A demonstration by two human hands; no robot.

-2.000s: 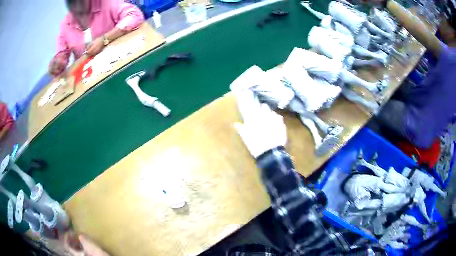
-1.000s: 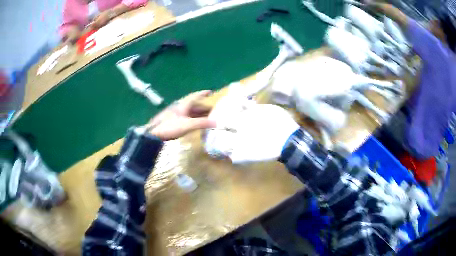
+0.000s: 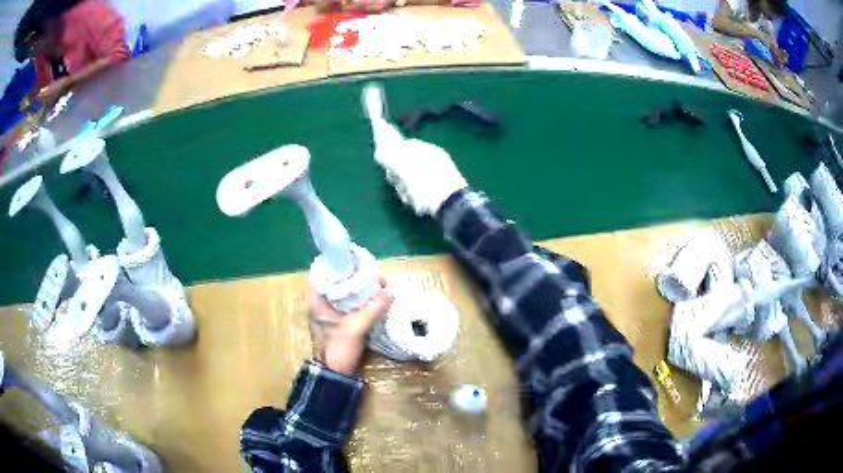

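My left hand (image 3: 344, 325), bare, is closed around one tube of a grey-white leg and trouser assembly (image 3: 346, 277). A lower leg with shoe (image 3: 314, 205) stands up from that tube, its pale sole with two dark holes facing me. The other tube (image 3: 421, 325) has an open end with a dark hole and no leg in it. My right hand (image 3: 421, 175), in a white glove, reaches over the green belt and is closed on a loose lower leg with shoe (image 3: 377, 111). The small white glue bottle (image 3: 469, 399) with a blue tip stands on the board.
Finished assemblies (image 3: 148, 286) stand soles upward at left. Trouser pieces with legs (image 3: 712, 323) lie at right near a yellow stick (image 3: 665, 381). The green belt (image 3: 573, 166) carries dark curved pieces (image 3: 462, 115) and another loose leg (image 3: 752, 152). People sit across the belt.
My left hand now holds the assembly upright, soles up. My right hand has let go of the assembly, moved over the belt and taken hold of the loose leg. The view has turned.
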